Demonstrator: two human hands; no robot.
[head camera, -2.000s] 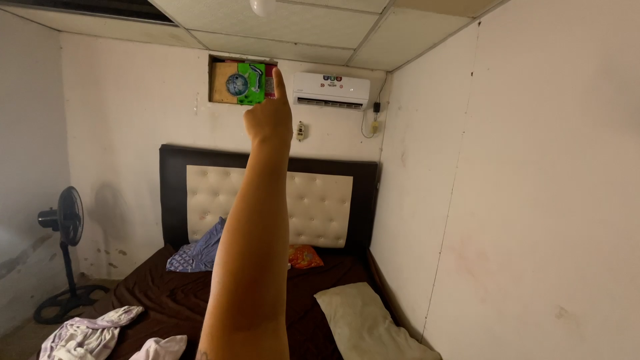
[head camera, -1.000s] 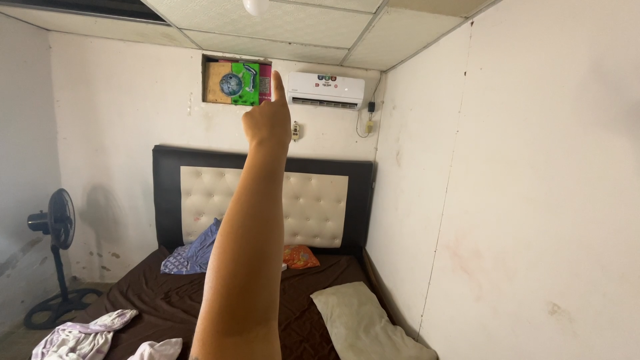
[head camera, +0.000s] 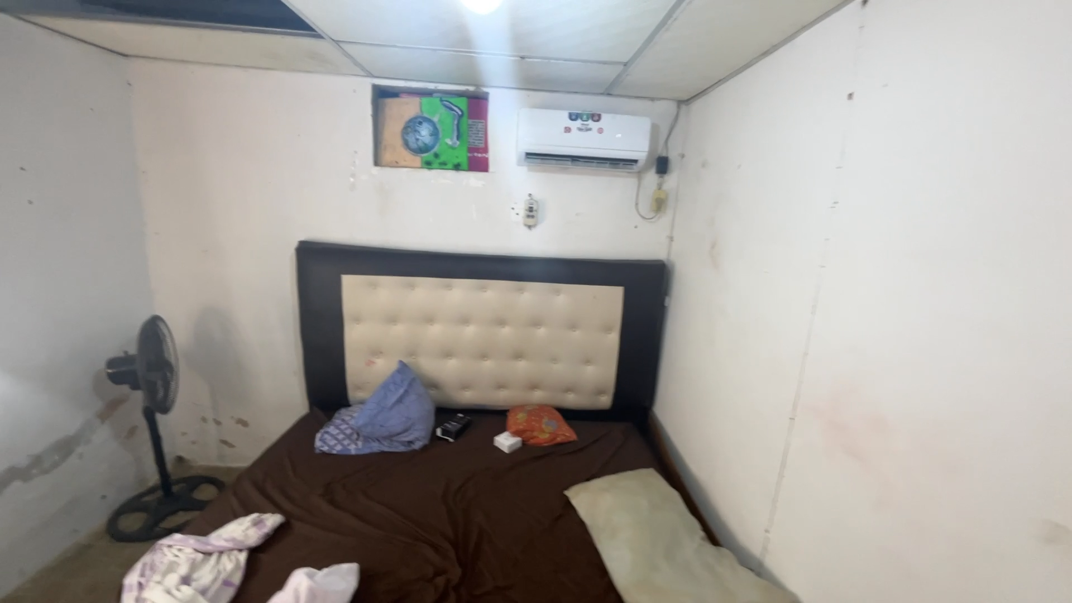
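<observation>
Neither of my hands shows in the head view now. A bed with a brown sheet (head camera: 469, 502) stands against a dark headboard with a tufted cream panel (head camera: 481, 339). On it lie a blue patterned pillow (head camera: 389, 414), a small black object (head camera: 453, 428), a small white box (head camera: 507, 441) and an orange patterned cushion (head camera: 540, 425). A pale pillow (head camera: 641, 532) rests at the right side, and crumpled white and purple cloth (head camera: 188, 565) at the near left. A white split air conditioner (head camera: 584, 138) hangs high on the wall, right of a painted panel (head camera: 431, 134) in a recess.
A black pedestal fan (head camera: 157, 364) stands on the floor left of the bed. A white wall (head camera: 904, 335) runs close along the bed's right side. Below the air conditioner is a small wall fixture (head camera: 530, 211). Ceiling panels (head camera: 469, 71) lie overhead, with a dark opening at upper left.
The raised arm and its pointing hand, in front of the headboard and near the air conditioner in both earlier frames, have left the view. The black object and white box on the bed now show fully.
</observation>
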